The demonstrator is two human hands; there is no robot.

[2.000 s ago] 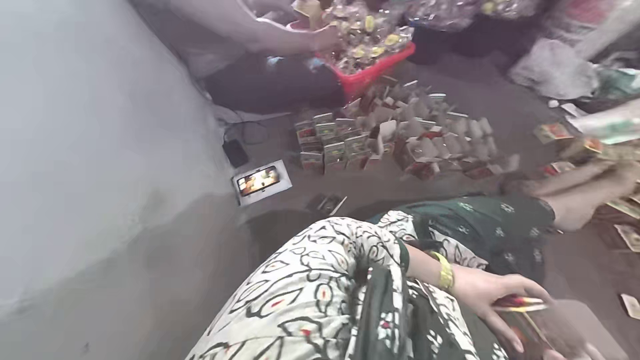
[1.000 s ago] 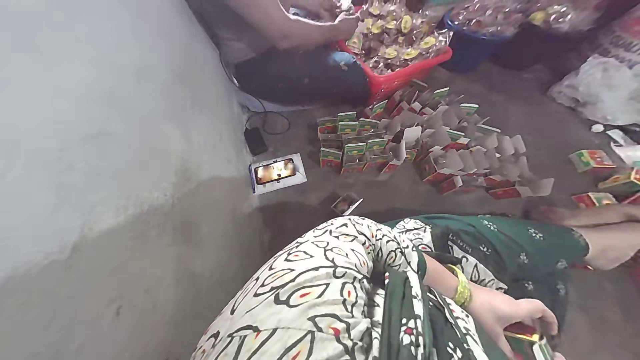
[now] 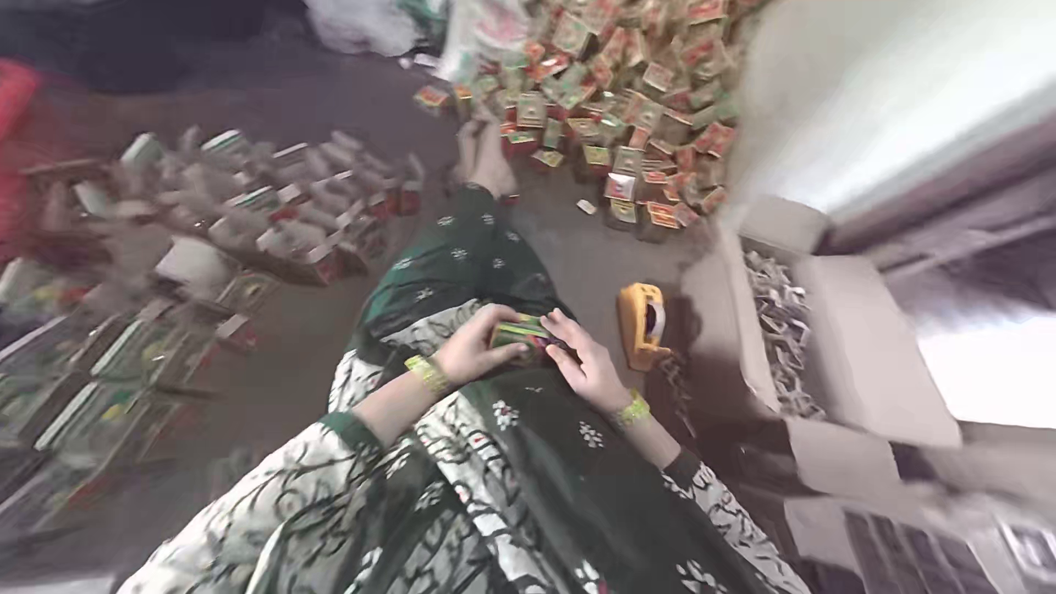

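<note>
Over my lap, my left hand and my right hand grip a small green and red printed cardboard box between them, one at each side. Fingers cover much of the box, and whether its flap is closed cannot be told. To the right of my right hand, a yellow tape dispenser with a roll of tape lies on the floor.
Rows of small open boxes stand on the floor at left. A heap of small printed boxes lies beyond my feet. At right, an open carton holds many small pieces. A wall rises at upper right.
The view has swung strongly to the right. Both hands now show together on the small box; one second ago only one hand was in sight, at a green and red box.
</note>
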